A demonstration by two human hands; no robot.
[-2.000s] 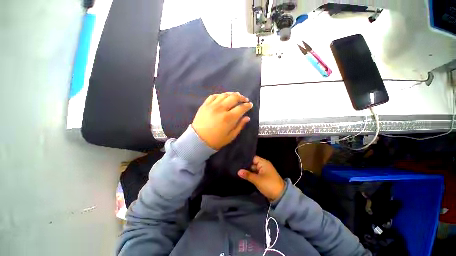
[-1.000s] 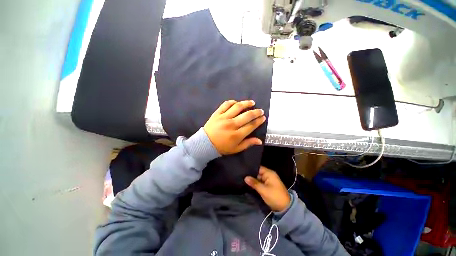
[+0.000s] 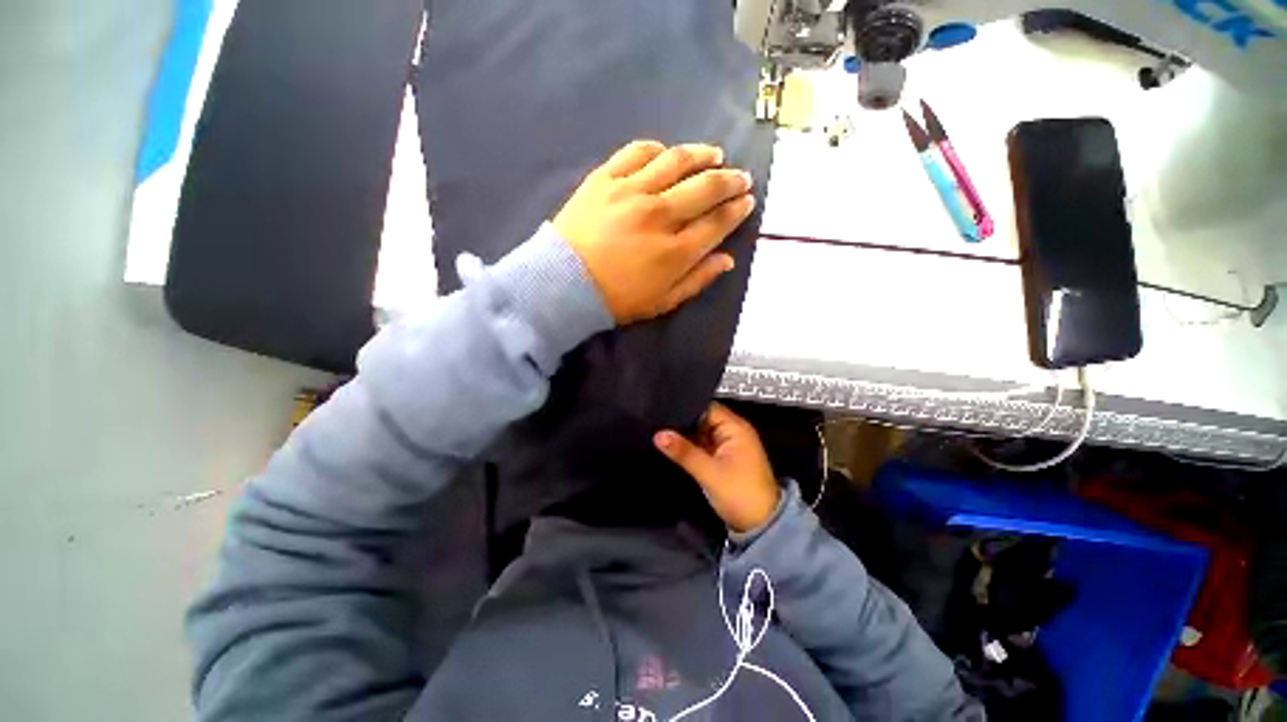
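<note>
A dark cut panel (image 3: 565, 85) lies on the white machine table and hangs over its front edge toward the lap. Its right edge runs up beside the presser foot area and the small yellow guide (image 3: 793, 102). My left hand (image 3: 661, 233) lies flat on the panel, fingers slightly spread, near the right edge. My right hand (image 3: 726, 463) pinches the panel's right edge between thumb and fingers, below the table edge. The needle cannot be made out.
Stacked cut panels (image 3: 289, 169) lie at left. Thread snips (image 3: 951, 172) and a smartphone (image 3: 1076, 240) with a white cable lie right of the sewing machine head (image 3: 889, 31). A blue plastic crate (image 3: 1129, 607) stands below at right. A grey wall (image 3: 85, 466) is at left.
The panel and my left hand have moved up toward the machine; the panel's top end is now out of the picture. My right hand has moved slightly up, still pinching the edge. The view has shifted.
</note>
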